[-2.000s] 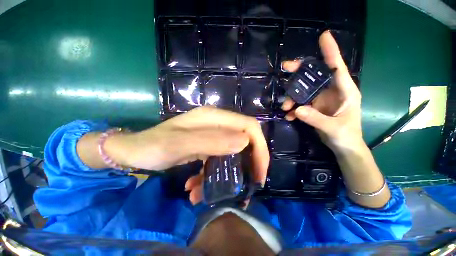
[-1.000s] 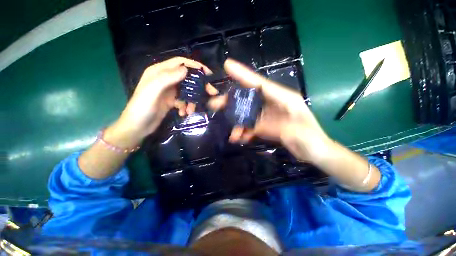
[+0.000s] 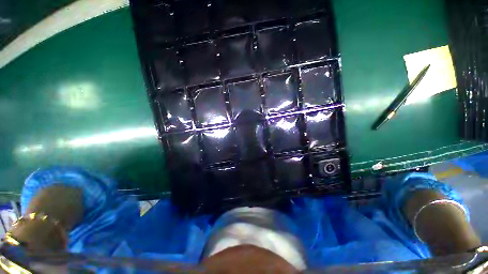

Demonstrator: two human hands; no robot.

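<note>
A glossy black tray [image 3: 245, 96] with a grid of square pockets lies in front of me. One smartwatch unit [image 3: 329, 167] sits in its near right corner pocket, with its ringed back facing up. The other pockets in view look bare. Both my hands are out of the picture. Only my left wrist shows at the lower left edge and my right wrist with a bracelet at the lower right edge. Whether the hands hold anything is hidden.
The tray lies on a green mat [image 3: 374, 59]. To its right, a dark pen [image 3: 400, 98] lies across a pale yellow paper note [image 3: 443, 69]. Beyond the note, a stack of black trays [image 3: 473, 80] stands at the right edge.
Both hands, each holding a lit smartwatch unit over the tray, have moved apart and down, out of the picture. The corner unit, hidden one second ago, shows again.
</note>
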